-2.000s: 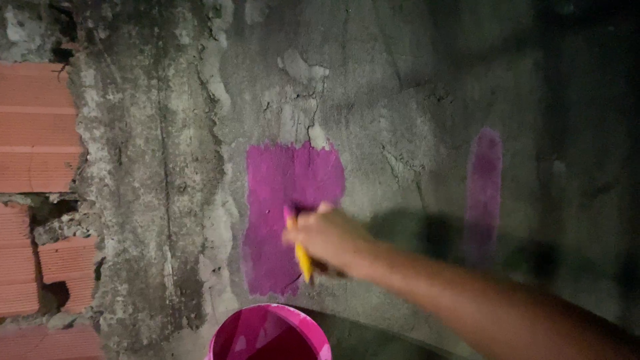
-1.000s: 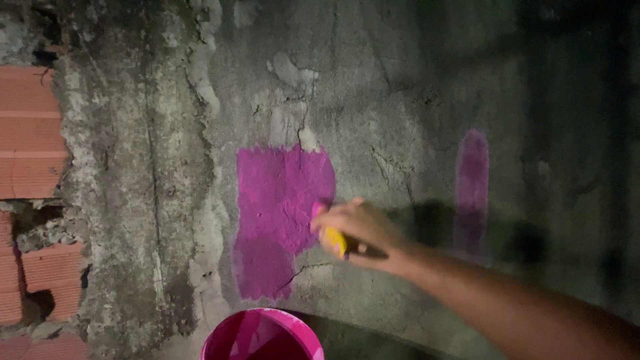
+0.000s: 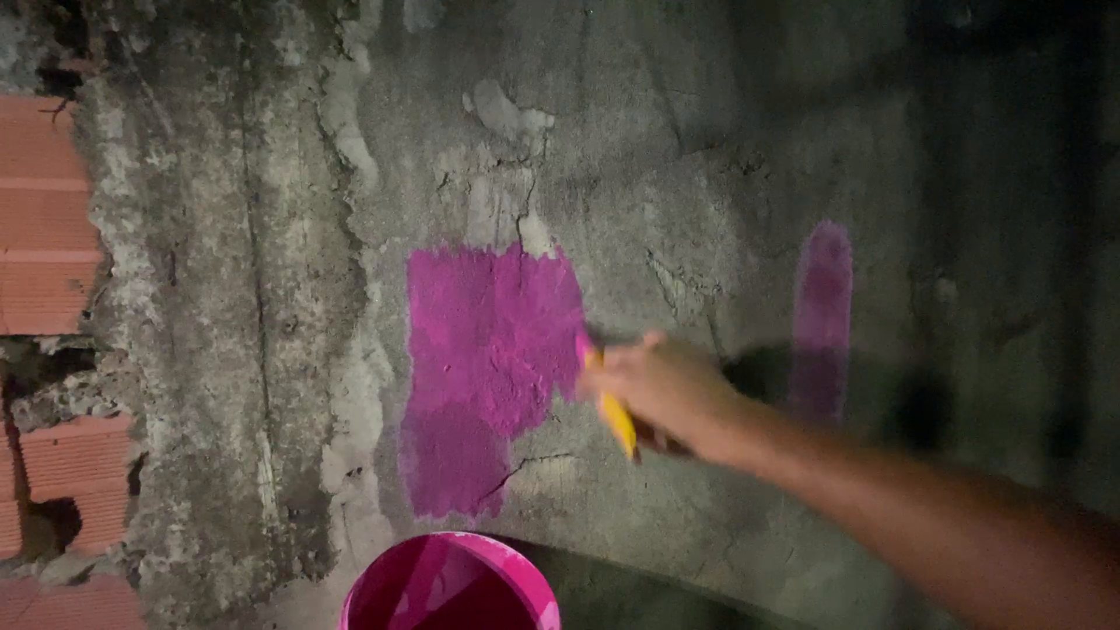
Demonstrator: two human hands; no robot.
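My right hand (image 3: 669, 389) reaches in from the right and is closed around the yellow handle of a paintbrush (image 3: 618, 423). The brush's pink-coated tip touches the wall at the right edge of a patch of magenta paint (image 3: 490, 350). The patch has an uneven outline, narrower at its bottom. Below it, at the lower edge of the view, stands a paint bucket (image 3: 350, 604) with magenta paint on its inner wall; its lower part is cut off. My left hand is not in view.
The rough cement wall (image 3: 612, 175) is cracked and bears a separate vertical purple stripe (image 3: 824, 315) at the right. Broken plaster and exposed orange hollow bricks (image 3: 44, 219) are at the left. Shadows of the arm fall on the wall.
My right hand has moved right across the patch with the brush. Paint now covers more wall at the patch's right side than two seconds ago.
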